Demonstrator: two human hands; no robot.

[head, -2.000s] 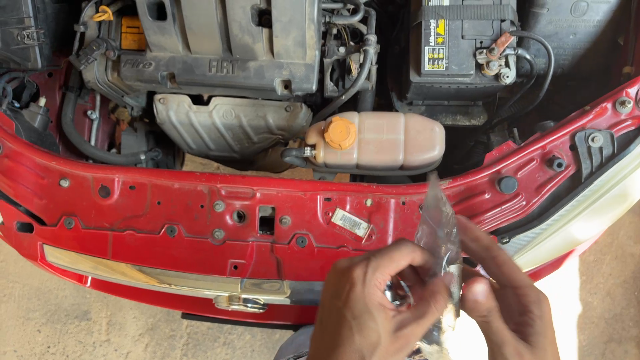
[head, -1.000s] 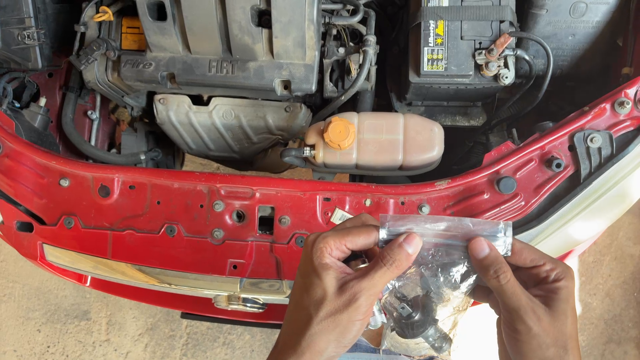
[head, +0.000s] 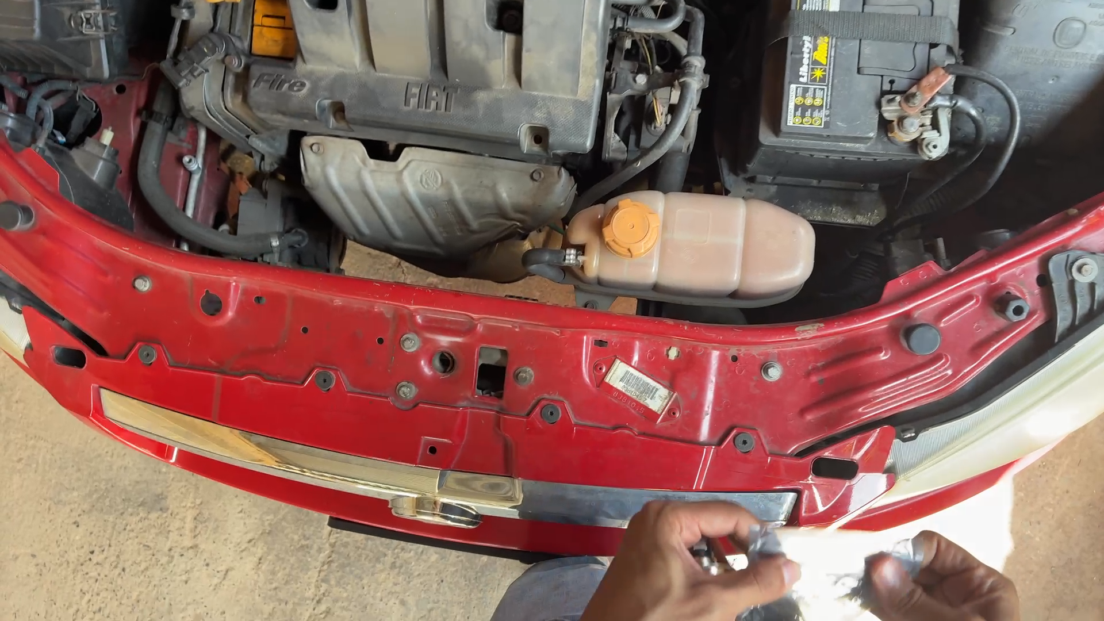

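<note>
At the bottom right, my left hand [head: 690, 565] and my right hand [head: 944, 582] pinch a clear plastic zip bag [head: 828, 561] between them, one at each side of its upper part. Glare washes out the bag's middle, and its lower part is cut off by the frame. Something dark shows inside it, too unclear to name. A small shiny metal piece [head: 709, 555] shows between the fingers of my left hand. Both hands are in front of the car's red front panel [head: 621, 431], below the coolant reservoir [head: 699, 246] with its orange cap [head: 631, 228].
A car battery [head: 862, 86] with a strap and cables stands at the upper right. The engine cover [head: 448, 78] and a metal heat shield [head: 431, 194] fill the upper left and middle. A chrome grille trim [head: 302, 457] runs along the front; a headlight [head: 992, 431] lies at the right.
Both hands have moved down with the bag, away from the red panel. A second ago the bag was held up flat with a dark part visible inside; before that it was seen edge-on.
</note>
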